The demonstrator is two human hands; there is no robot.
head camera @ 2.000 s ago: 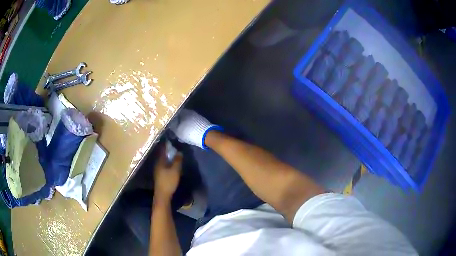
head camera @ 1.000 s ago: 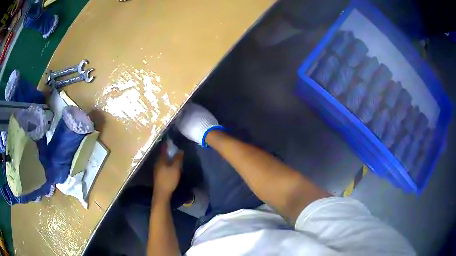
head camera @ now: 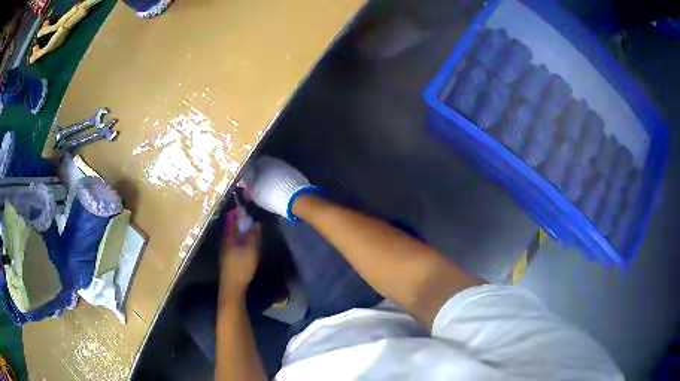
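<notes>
My left hand (head camera: 240, 249) is bare, just below the table's edge, closed around a small whitish bottle (head camera: 242, 222), its thin tip pointing up toward the other hand. My right hand (head camera: 272, 186), in a white glove with a blue cuff, is curled at the table's edge just above the bottle. Its fingers are turned away and blurred; whether it holds anything is hidden.
Blue fluffy-edged boots (head camera: 89, 231) are clamped between cream press pads (head camera: 30, 260) at left. Two wrenches (head camera: 88, 134) lie on the brown table (head camera: 224, 45). A blue crate (head camera: 522, 195) of dark boots stands at right.
The view has shifted, so the table things sit further left and lower, and a boot and a tan tool show at the top. Both hands stay together at the table edge.
</notes>
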